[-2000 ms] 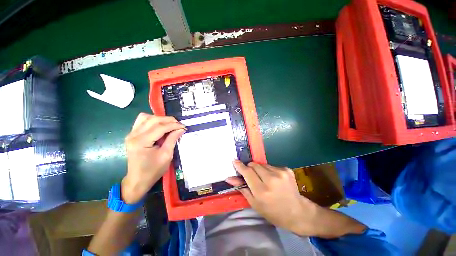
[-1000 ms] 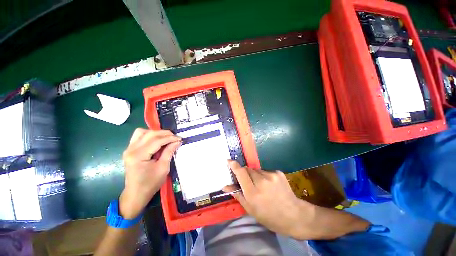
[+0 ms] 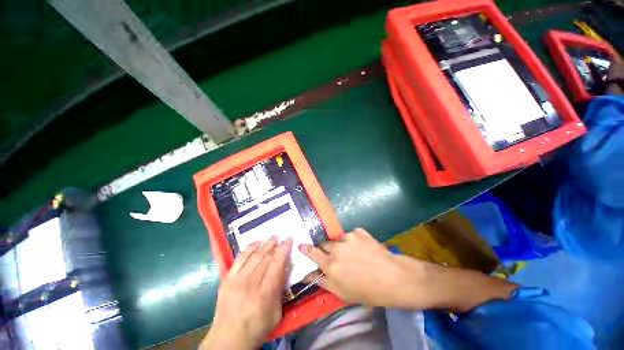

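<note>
An opened tablet (image 3: 304, 198) lies in a red-orange foam frame (image 3: 211, 229) on the bench before me. A flat white battery (image 3: 277, 229) with a dark top strip sits in its middle. My left hand (image 3: 254, 284) lies flat on the battery's lower left part, fingers extended and holding nothing. My right hand (image 3: 352, 265) rests on the lower right edge of tablet and frame, its fingertips touching the battery. Thin silver tweezers (image 3: 304, 286) show under the right hand's fingers. The hands cover the tablet's lower end.
A white backing paper (image 3: 163, 206) lies left of the frame. Clear battery trays (image 3: 102, 301) are at far left. Stacked foam frames (image 3: 438, 102) with a tablet on top stand at right. A pale metal post (image 3: 154, 72) rises behind the bench. A coworker's blue sleeve (image 3: 595, 178) and hand are at far right.
My left hand has left the battery's upper left edge and moved down, now flat on its lower part. The view has turned and shifted. A coworker's hand now shows at far right.
</note>
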